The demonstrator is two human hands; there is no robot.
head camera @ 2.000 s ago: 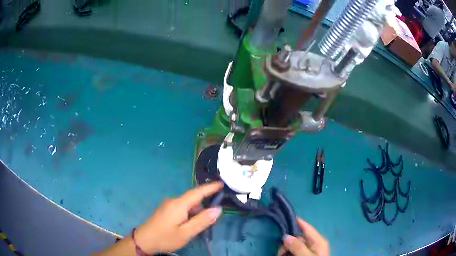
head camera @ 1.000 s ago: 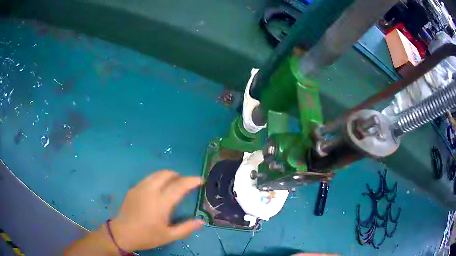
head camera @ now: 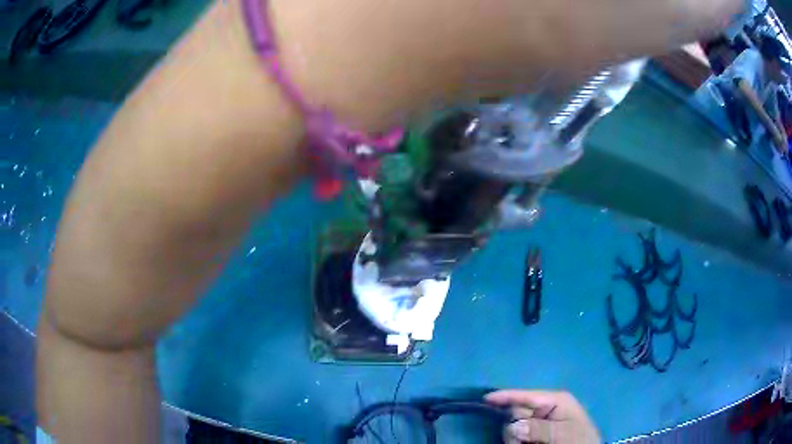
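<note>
My left arm crosses the view from the lower left. My left hand (head camera: 521, 43), with a pink cord at the wrist, is large and blurred over the top of the hand press (head camera: 512, 152). The top edge cuts it off, and its fingers and any hold cannot be made out. My right hand (head camera: 551, 418) is at the bottom edge, fingers closed on the end of a black headband (head camera: 460, 408) with thin wires. The headband is in front of the press base (head camera: 369, 354), partly cut off below. The white nest (head camera: 404, 303) sits under the ram.
Dark-handled snips (head camera: 532, 295) lie right of the press. Thin black curved strips (head camera: 647, 303) lie overlapping further right. Black headbands (head camera: 74, 19) lie on the dark green belt at the upper left, others at the far right. A person's arm (head camera: 760, 108) shows at the upper right.
My left hand has moved from beside the press base up across the press. My right hand and the headband have come into view at the bottom. The camera view has shifted.
</note>
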